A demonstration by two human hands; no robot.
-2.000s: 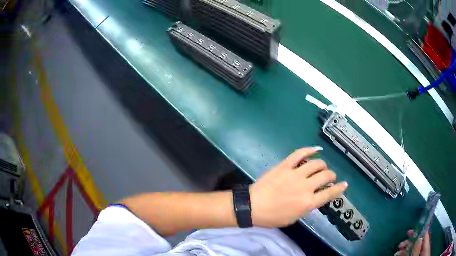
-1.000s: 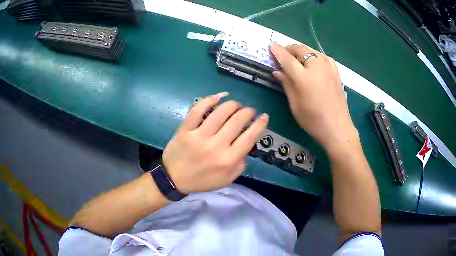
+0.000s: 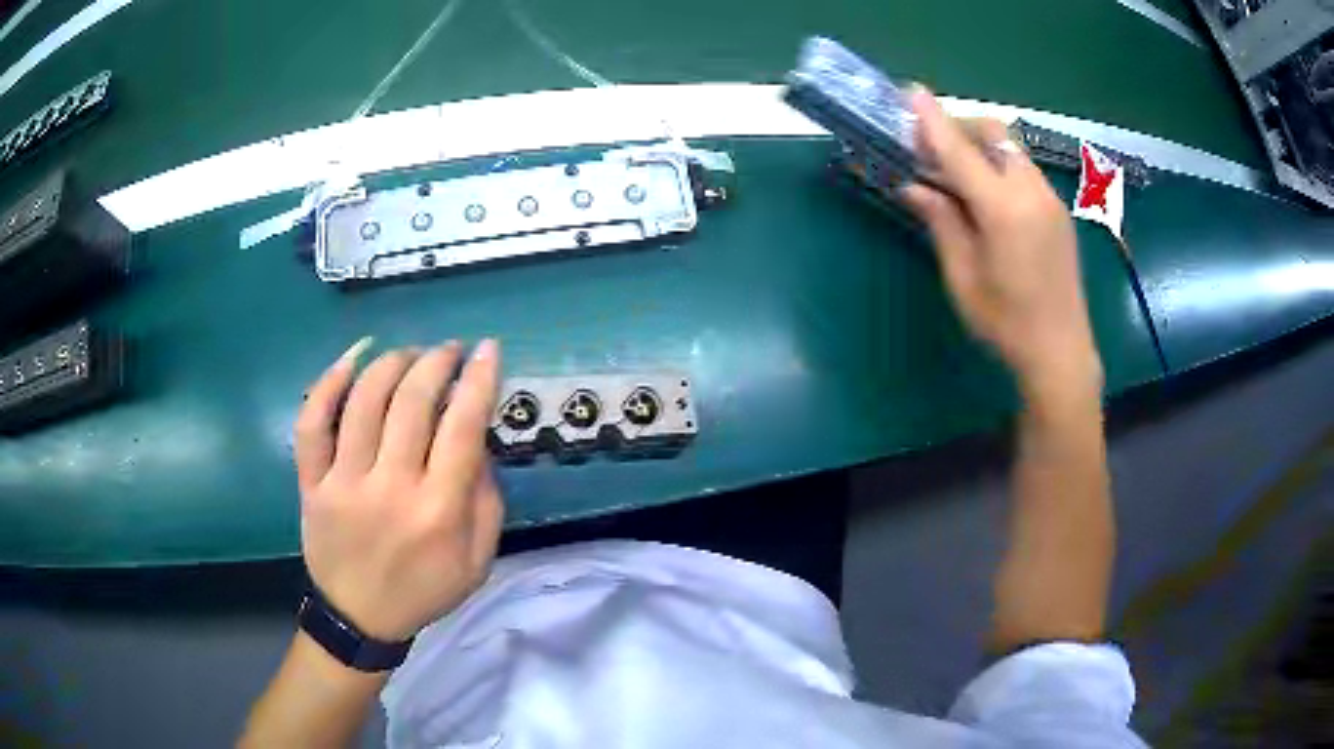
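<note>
A six-hole metal bar (image 3: 585, 410) lies near the bench's front edge, with three round recesses showing. My left hand (image 3: 402, 468) lies over its left part with the fingertips on it, hiding the rest. The silvery fixture (image 3: 505, 215) sits behind it, with a row of six round spots and clear tape at its ends. My right hand (image 3: 995, 220) is to the right of the fixture, gripping a blurred grey piece with a bluish-white face (image 3: 856, 110). The piece is tilted; whether it touches the dark bar below it, I cannot tell.
Stacked dark bars (image 3: 59, 366) stand at the left, with a larger block (image 3: 51, 242) and another ribbed row (image 3: 59, 114) behind. A red-and-white tag (image 3: 1097, 190) on a thin stick is at the right, by a grey bar (image 3: 1061, 144). Dark equipment (image 3: 1287, 88) is at the far right.
My right hand has moved right, away from the fixture, and the fixture's top now shows. My left hand stays on the bar. The view has turned right.
</note>
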